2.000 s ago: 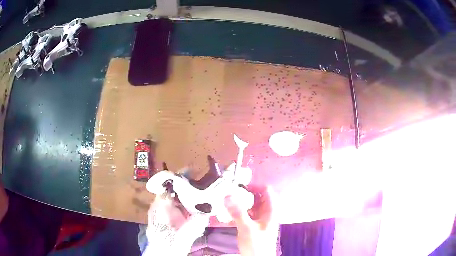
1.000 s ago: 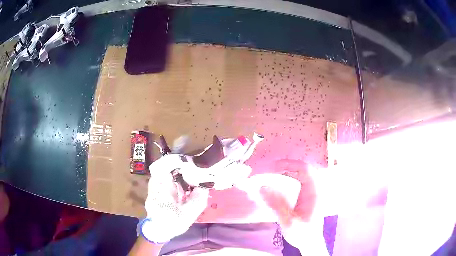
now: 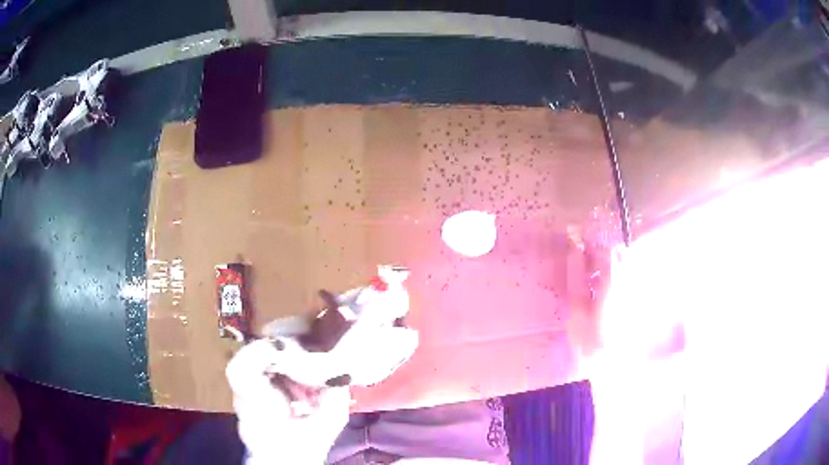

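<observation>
A white toy motorcycle with a dark seat and a red patch at its tail is held low over the near edge of the tan cardboard. My left hand, in a white glove, grips its front end from the left. A white squeeze bottle lies on the cardboard, right of the toy. My right hand seems to be a blurred pinkish shape by the glare, at the cardboard's right side; its fingers are washed out. The brass-coloured strip cannot be made out.
A red and black packet lies left of the toy. A dark phone-like rectangle lies across the cardboard's far left edge. More white toys stand at the upper left of the green surface. Strong glare covers the right.
The bottle, gone from its spot one second ago, lies on the cardboard again. My right hand has left the toy and moved right. My left hand keeps hold of the toy. The view has shifted.
</observation>
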